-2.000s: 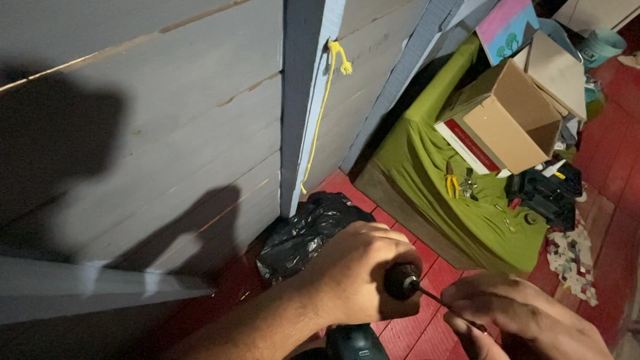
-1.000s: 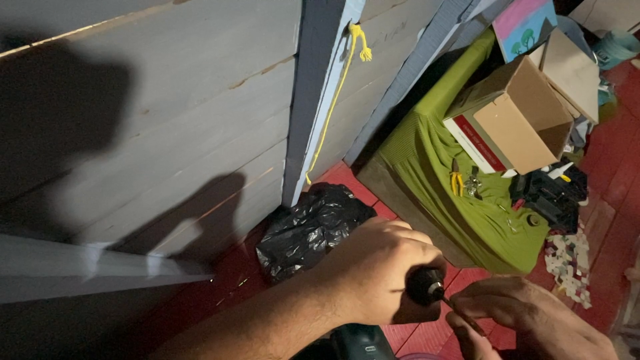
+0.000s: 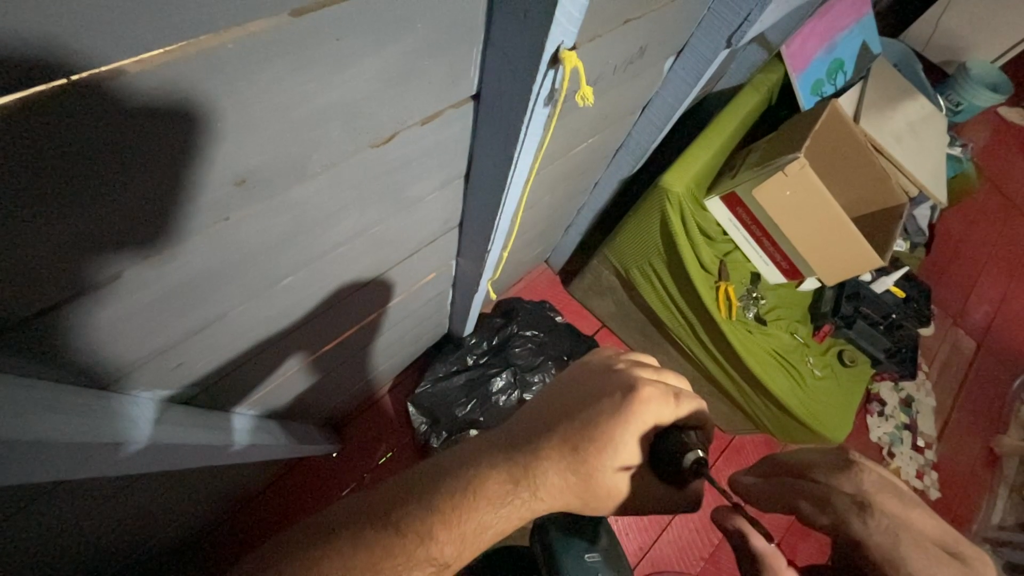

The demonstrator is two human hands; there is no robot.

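Note:
My left hand (image 3: 632, 440) is closed around the dark chuck (image 3: 676, 454) of what looks like a cordless drill, whose dark base (image 3: 580, 548) shows below my wrist. A thin drill bit (image 3: 740, 502) points out of the chuck toward the lower right. At its outer end is my right hand (image 3: 832, 504), with thumb and forefinger on either side of the bit; whether they touch it is hard to tell. Most of the drill's body is hidden behind my left hand and forearm.
A black plastic bag (image 3: 496, 368) lies on the red plank floor beside a wooden post (image 3: 512, 160) with a yellow cord (image 3: 532, 188). On a green cloth (image 3: 680, 240) at the right are an open cardboard box (image 3: 808, 200), yellow-handled pliers (image 3: 726, 300) and a black case (image 3: 868, 324).
Both hands stay close together at the chuck and bit. Between the first frame and now, the view has shifted slightly; nothing has plainly been let go.

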